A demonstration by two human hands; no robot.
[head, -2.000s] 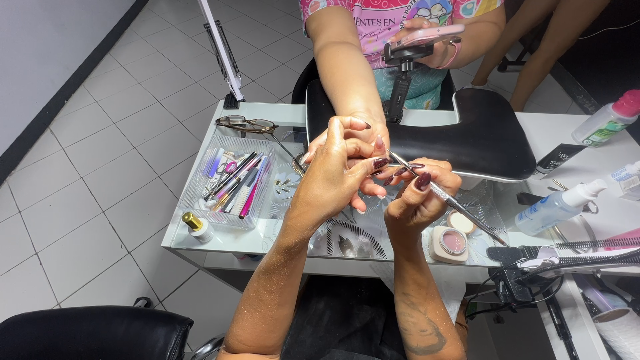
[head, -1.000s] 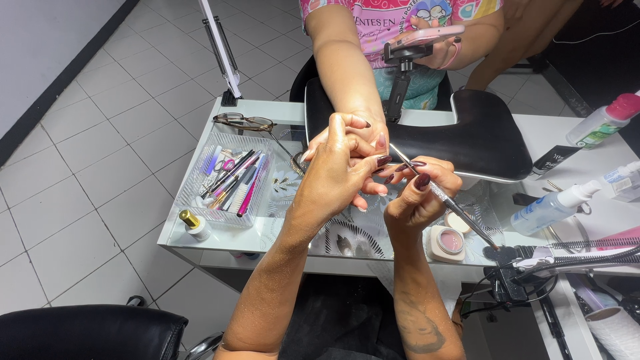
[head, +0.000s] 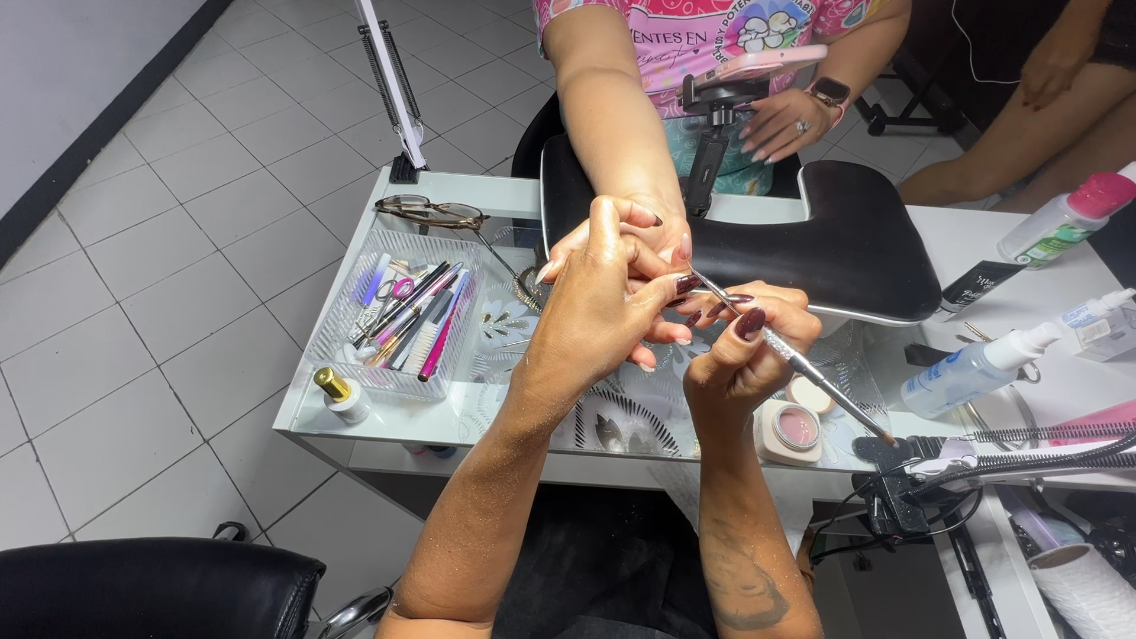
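My left hand (head: pixel 603 293) grips the fingers of another person's hand (head: pixel 661 222), palm side up, over the front of a black padded armrest (head: pixel 852 240). In my right hand (head: pixel 754 333) is a slim nail brush (head: pixel 812 377) with a metallic handle, its tip at one of that person's fingertips. The brush's far end slants down to the right. Below my right hand stands an open jar of pink product (head: pixel 796 426) beside a round lid (head: pixel 809 393). My fingers partly hide the held fingers.
Left on the glass-topped table (head: pixel 417 426) are a clear tray (head: pixel 355 257) of brushes and files, a gold-capped bottle (head: pixel 346 395) and eyeglasses (head: pixel 430 211). A phone (head: pixel 754 64) on a holder rises behind the armrest. Right: a spray bottle (head: pixel 963 377), a black tube (head: pixel 976 284), a lamp clamp (head: pixel 896 497).
The other person's far hand, at the phone in the earlier frames, is now lower and off it. My hands keep nearly the same place, with the brush still in the right one.
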